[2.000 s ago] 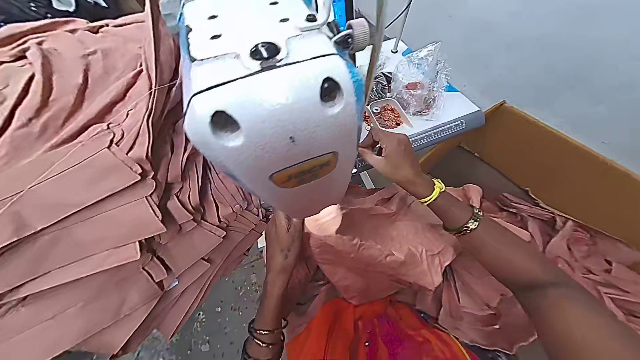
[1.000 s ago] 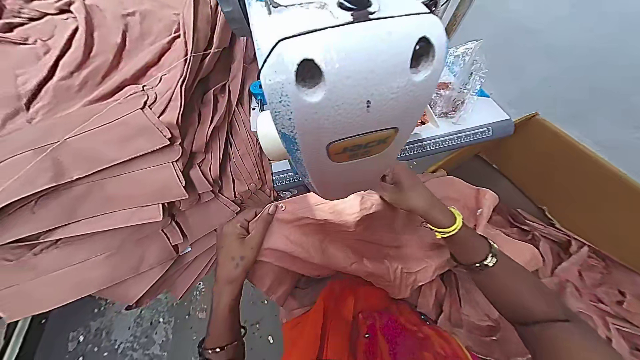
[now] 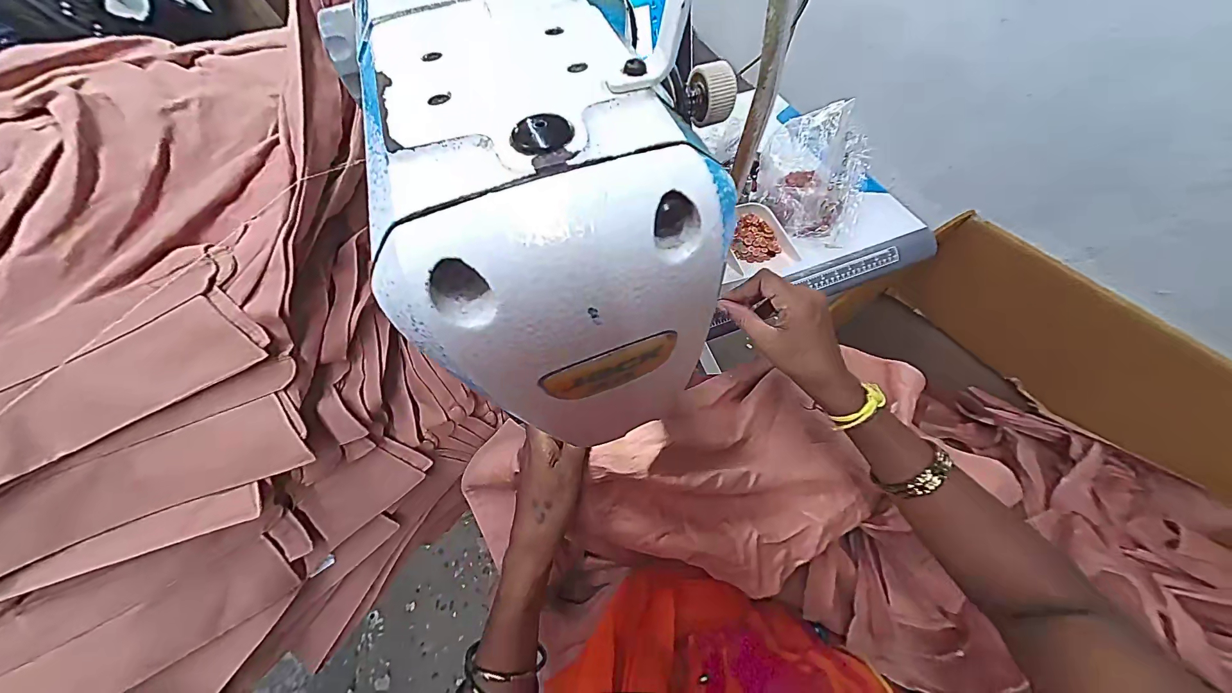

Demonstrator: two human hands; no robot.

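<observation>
The white head of a Jack sewing machine (image 3: 549, 269) fills the upper middle and hides its needle area. Under its lower edge is my left hand (image 3: 551, 472), its fingertips out of sight, at the dusty pink cloth (image 3: 731, 491) draped over my lap. My right hand (image 3: 784, 327) is to the right of the head, thumb and forefinger pinched together near a small white tray (image 3: 784, 250) of copper-coloured buttons (image 3: 756, 239); whether something small is between the fingers cannot be told. A clear plastic bag (image 3: 813, 178) with reddish contents lies behind the tray.
A large heap of pink cloth pieces (image 3: 144, 414) rises at the left, a loose thread across it. On the right, more pink cloth (image 3: 1107, 529) lies in a brown cardboard box (image 3: 1078, 337). A printed ruler (image 3: 857, 269) runs along the machine table's edge. Speckled floor (image 3: 423, 616) shows below.
From a second ago, my left hand has moved from the cloth's left edge to beneath the machine head. My right hand has left the cloth and is beside the button tray. The view has shifted.
</observation>
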